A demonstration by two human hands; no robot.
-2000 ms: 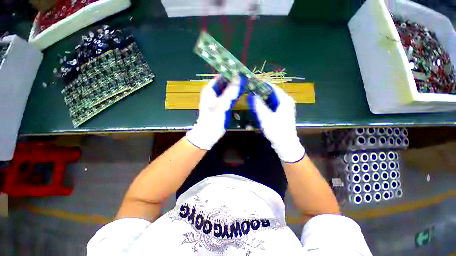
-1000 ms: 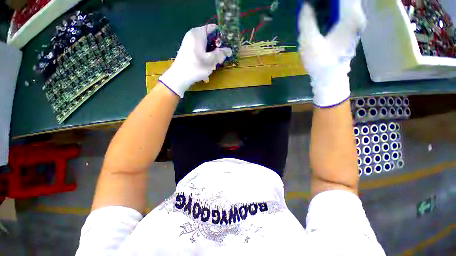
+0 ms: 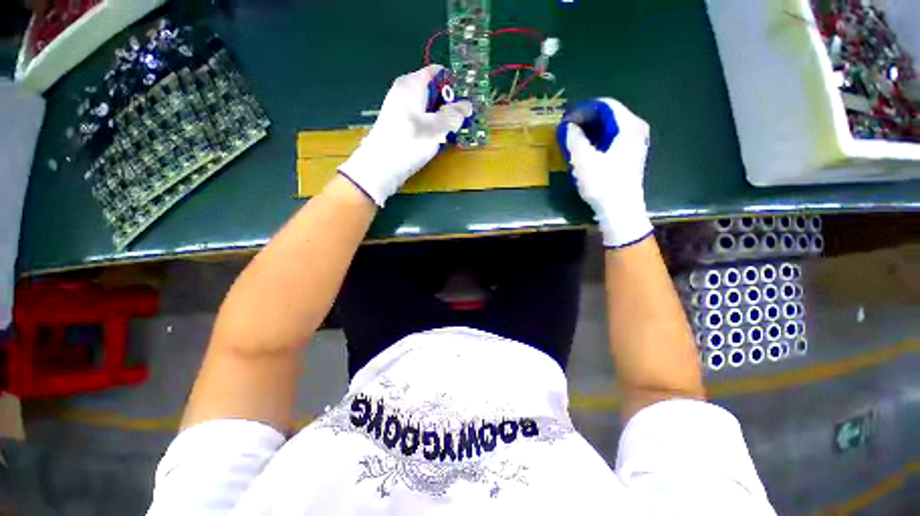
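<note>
My left hand [image 3: 412,131], in a white glove with blue fingertips, grips the lower part of a green PCB strip [image 3: 470,50]. The strip stands upright in the picture and runs up to the top edge. Red lead wires [image 3: 516,33] loop out from its right side to small silver end parts. The strip's lower end lies over the yellow strip [image 3: 424,175]. My right hand [image 3: 608,161], gloved the same way, is at the yellow strip's right end, away from the PCB strip. Its fingers are curled, and I see nothing in them.
Thin pale breakaway rails [image 3: 527,109] lie behind the yellow strip. A panel stack [image 3: 177,151] with dark wires lies at left. The white finished-board bin [image 3: 782,111] stands at right. White boxes stand at the far left. Silver ring-ended tubes [image 3: 752,312] are below the bench.
The strip, first held slanted in both hands, is now upright in my left hand alone. My right hand moved out towards the right bin, then came back to the yellow strip's right end.
</note>
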